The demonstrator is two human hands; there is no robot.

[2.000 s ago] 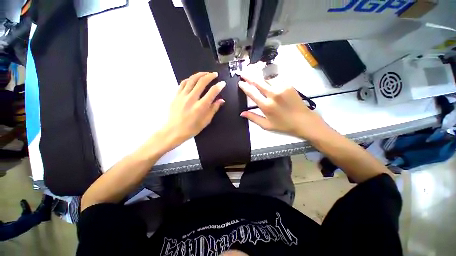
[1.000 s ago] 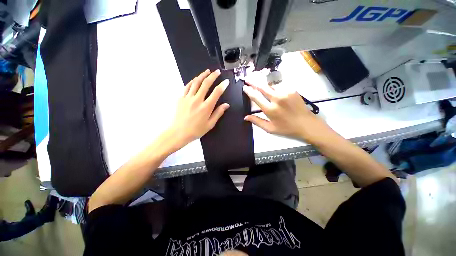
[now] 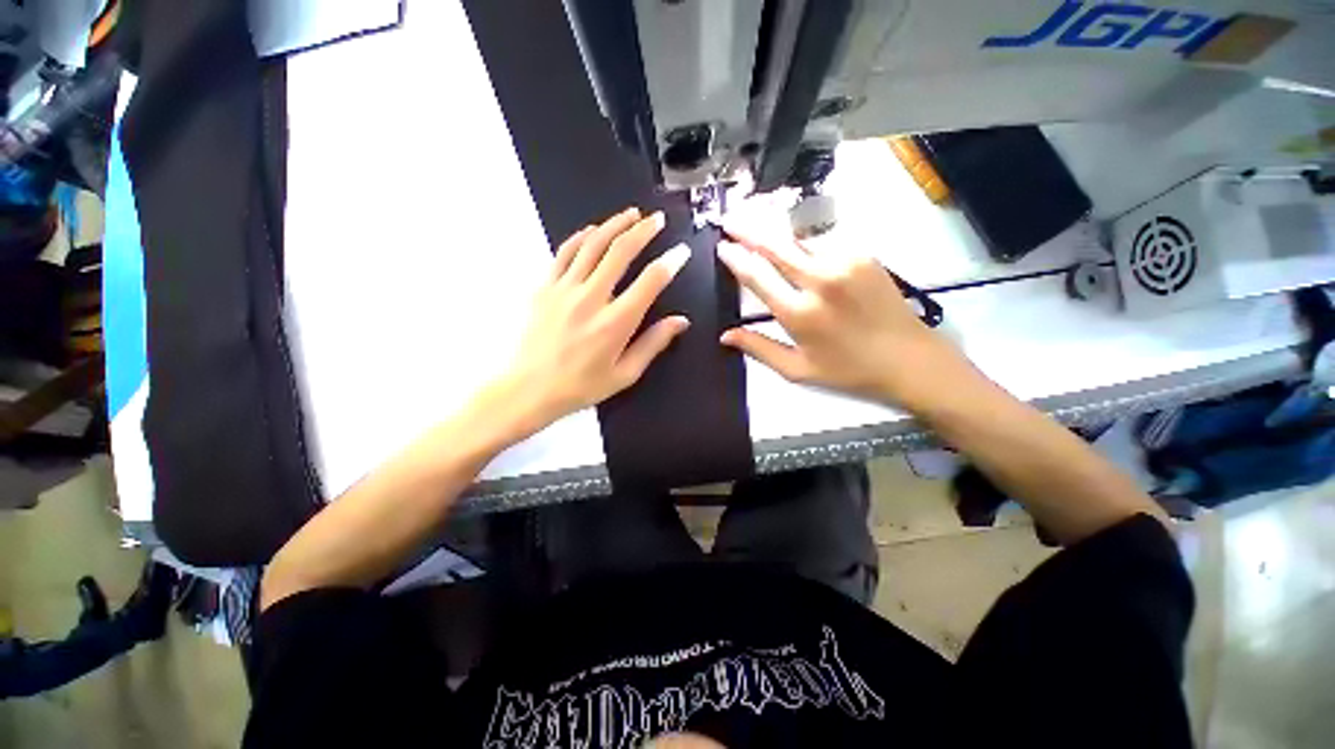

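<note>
A long dark fabric panel (image 3: pixel 681 403) runs under the presser foot (image 3: pixel 709 202) and down over the table's front edge. My left hand (image 3: pixel 597 315) lies flat on the panel's left part, fingers apart, fingertips just left of the foot. My right hand (image 3: pixel 820 310) rests at the panel's right edge, index fingertip close to the foot, thumb lower down, fingers apart. Both hands press on the cloth without closing on it. The needle is too small and bright to make out.
The sewing machine head (image 3: pixel 966 66) spans the top. Stacked dark panels (image 3: pixel 220 337) lie at the left. A black rectangle (image 3: pixel 1007 190), a yellow-orange stick (image 3: pixel 922 168), partly hidden snips (image 3: pixel 921 303) and a vented white box (image 3: pixel 1171 256) are right. A grey-white sheet (image 3: pixel 325 18) is upper left.
The notched upper end of the panel seen a second ago is out of view now. Both hands stay near the foot, with only small shifts. The whole view has shifted slightly.
</note>
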